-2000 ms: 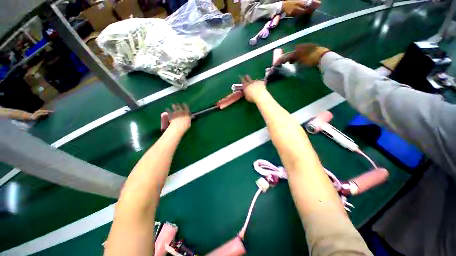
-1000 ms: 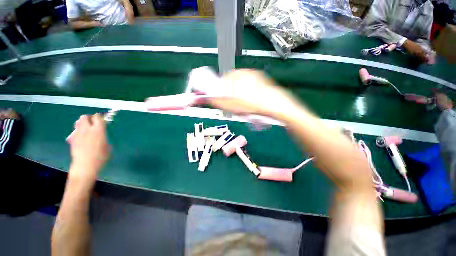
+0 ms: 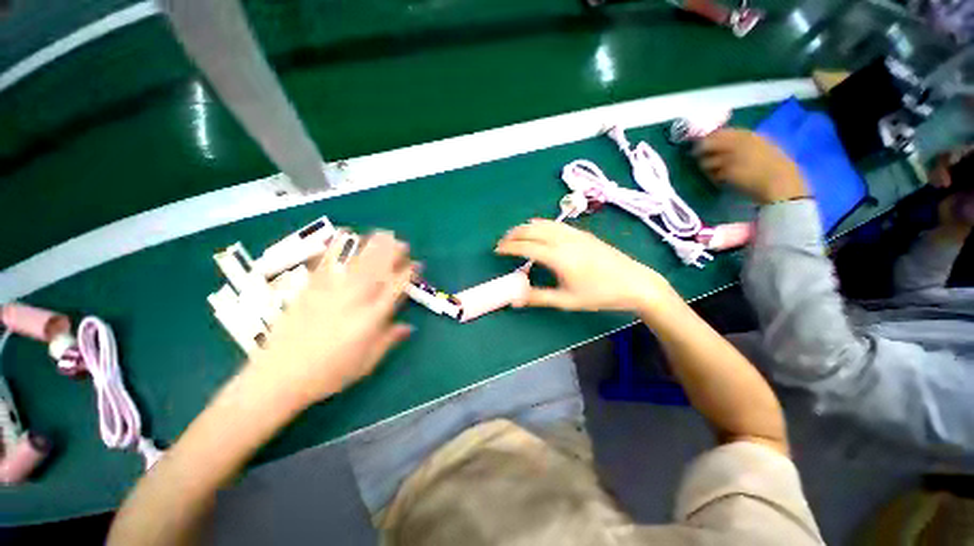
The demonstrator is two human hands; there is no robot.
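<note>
An unfinished dryer lies on the green bench in front of me. Its open stem (image 3: 433, 298) shows the dark circuit board, and its pink sleeve (image 3: 491, 294) lies to the right. My left hand (image 3: 347, 304) is over the left end of the stem and the edge of the loose white inner covers (image 3: 253, 279); it hides the dryer head, and its grip cannot be told. My right hand (image 3: 587, 267) is at the right end of the sleeve, thumb and fingers spread around that end; whether it grips is unclear. A tied pink cord (image 3: 641, 199) lies beyond it.
Another dryer unit with a bundled cord (image 3: 107, 384) lies at the left. A neighbour's hand (image 3: 753, 165) is at the right, by a blue pad (image 3: 812, 160). A white rail (image 3: 427, 157) with a grey upright (image 3: 246, 91) separates the bench from the green conveyor.
My hands have come back from over the rail and left side to the dryer on the bench. The blurred pink and white item has left my right hand. A unit now lies at the left.
</note>
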